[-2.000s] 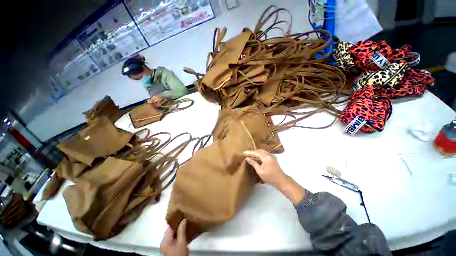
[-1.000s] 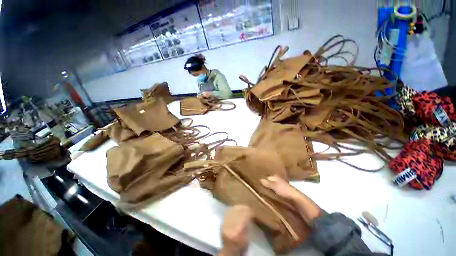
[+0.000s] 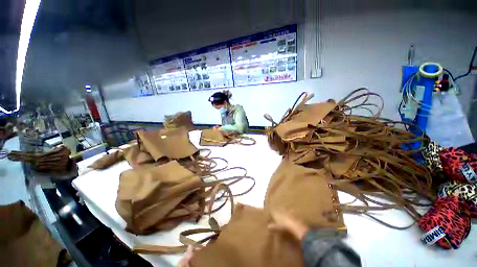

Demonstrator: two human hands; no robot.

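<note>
A tan-brown bag body (image 3: 235, 237) lies in front of me at the bottom of the view, cut off by the lower edge, with its brown straps trailing to the left. My right hand (image 3: 285, 223) rests on its upper right part, blurred, and whether the fingers grip it cannot be told. My left hand (image 3: 186, 257) is at the bag's lower left edge, mostly cut off by the picture's edge. Another brown bag (image 3: 301, 192) lies just behind it, with a light edging on its right side.
A heap of brown bags (image 3: 314, 125) with tangled straps stands at the back right. Brown bags (image 3: 151, 190) lie in piles at left. Leopard-print bundles (image 3: 451, 221) lie at far right. A masked person (image 3: 234, 118) sits across the table (image 3: 387, 245).
The view has tilted up. The bag in front has turned over, its long pale line no longer showing, and its straps now trail left. My left hand has moved down and left.
</note>
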